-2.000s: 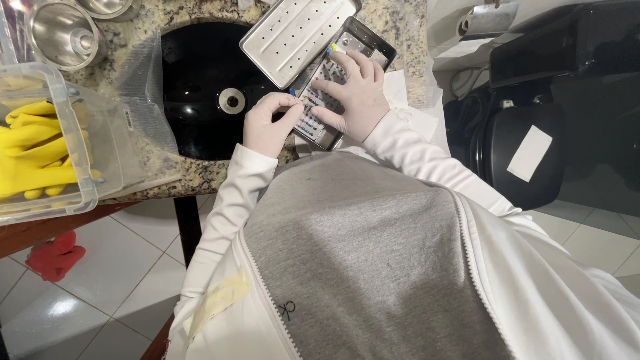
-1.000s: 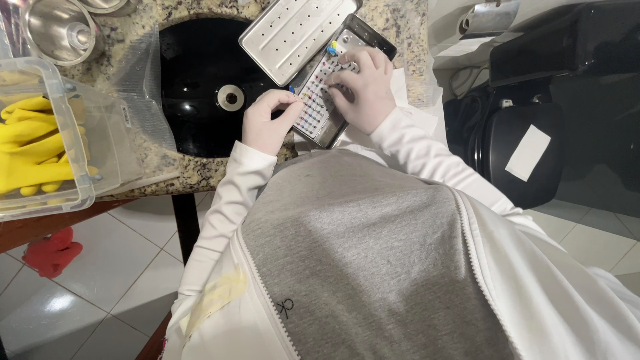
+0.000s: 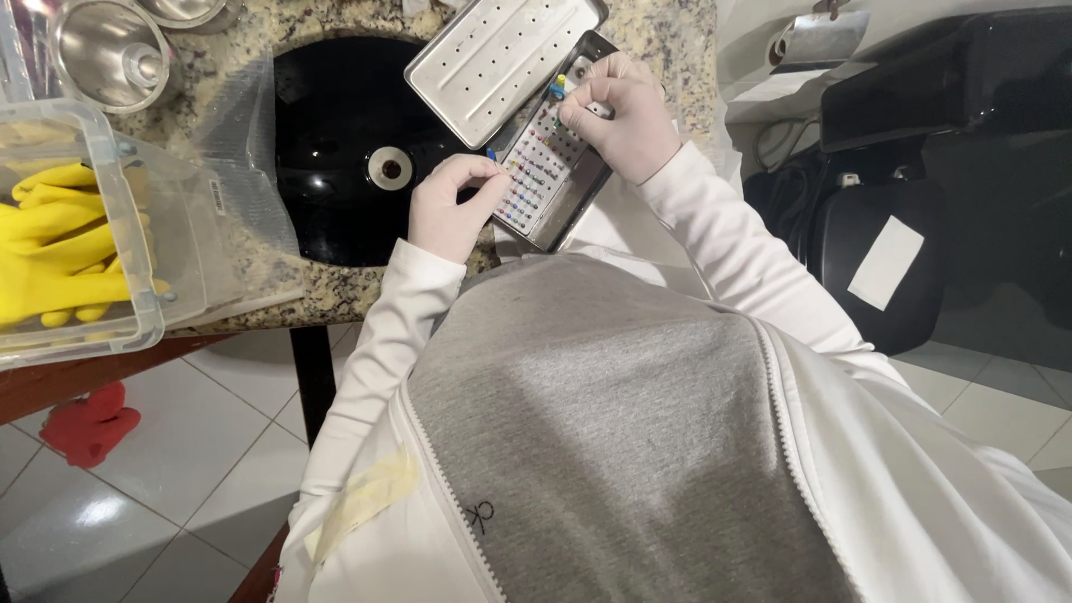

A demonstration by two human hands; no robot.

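Note:
A metal instrument box [image 3: 567, 219] lies open and slanted on the counter. Rows of small colour-marked pieces stand in its perforated rack [image 3: 536, 172]. My left hand [image 3: 456, 201] is at the rack's lower left edge, thumb and forefinger brought together; whether they pinch something cannot be told. My right hand [image 3: 624, 113] is over the upper part of the box, fingertips pinched near a small green piece, its hold unclear. A yellow and blue piece [image 3: 559, 86] stands just left of those fingertips. The perforated metal lid [image 3: 507, 67] lies up and left of the box.
A black sink basin [image 3: 335, 126] is left of the box. Farther left are metal bowls [image 3: 105, 54] and a clear plastic bin [image 3: 138, 251] holding yellow rubber gloves [image 3: 59, 251]. White paper [image 3: 628, 230] lies under the box, near the granite counter's front edge [image 3: 335, 306]. A black toilet [image 3: 875, 251] is at right.
My right hand has drawn back from over the rack toward the box's upper right, uncovering more of the coloured rows. My left hand has stayed at the left edge.

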